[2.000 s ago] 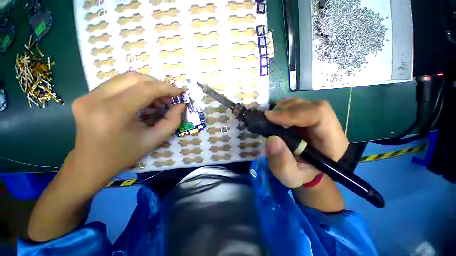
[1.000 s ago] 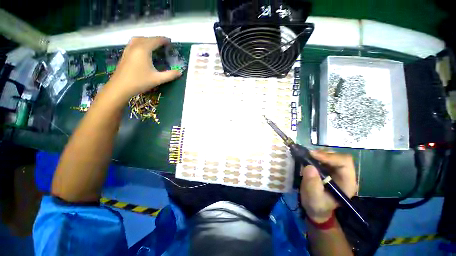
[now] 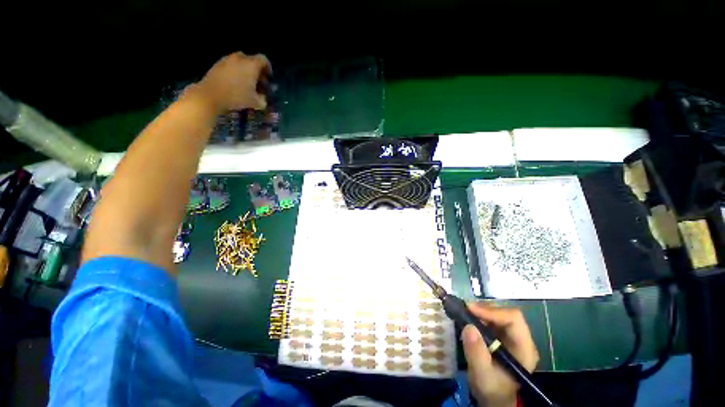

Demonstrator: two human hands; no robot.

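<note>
My left hand (image 3: 238, 82) reaches over the back ledge to dark boards (image 3: 258, 125) behind it. Its fingers are bent down and small in view; whether they hold a board cannot be told. My right hand (image 3: 499, 350) holds the black soldering iron (image 3: 477, 324) like a pen, its metal tip over the white work sheet (image 3: 366, 274) with rows of tan dumbbell shapes. Small green and dark board modules (image 3: 273, 196) lie left of the fan. Brass pins (image 3: 238, 245) lie in a pile left of the sheet, and a gold row (image 3: 279, 308) lines its left edge.
A black fume fan (image 3: 387, 175) stands at the sheet's back edge. A white tray (image 3: 592, 238) of tiny metal parts is at the right, with a dark thin tool (image 3: 470, 250) beside it. A dark station with cords (image 3: 632, 299) is further right. Bagged items lie far left.
My left hand, first at a small board over the sheet, moved to the modules, then beyond the back ledge. My right hand still holds the iron. The view has tilted up towards the back.
</note>
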